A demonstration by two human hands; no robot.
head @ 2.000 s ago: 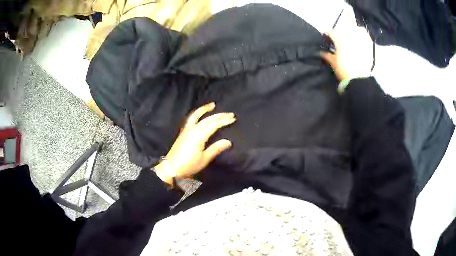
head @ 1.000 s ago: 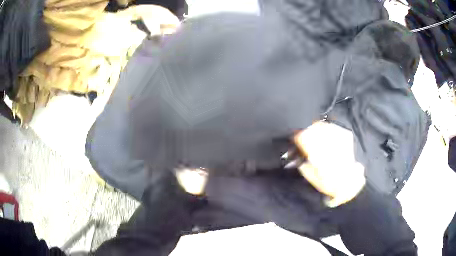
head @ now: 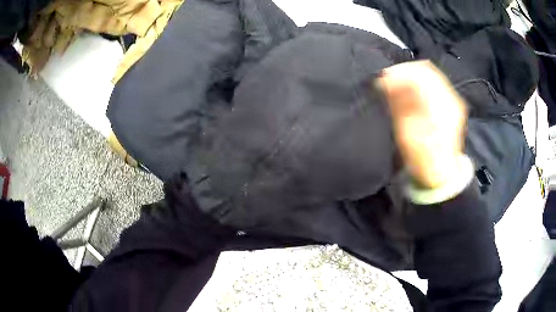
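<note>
A large black jacket [head: 305, 122] lies bunched over the table in front of me, with puffy folds at the left and a rounded part in the middle. My right hand [head: 427, 122] is blurred and lies over the right part of the jacket, with its fingers at the cloth edge. Whether it grips cloth or a tool cannot be told. My left hand is not visible. Its sleeve runs up to the jacket's lower left, and the cloth hides the hand. A small black shiny piece [head: 484, 177] shows on the dark cloth at the right.
Tan garments [head: 91, 17] lie at the upper left beside the white table top [head: 85, 76]. More dark garments [head: 451, 21] lie at the upper right. A grey metal frame [head: 82, 234] stands on the speckled floor [head: 73, 140] at the left. A red edge shows at the far left.
The jacket has been turned and bunched, and its hood and puckered band no longer show as before. My left hand has gone out of sight under cloth. My right hand has moved up since one second ago.
</note>
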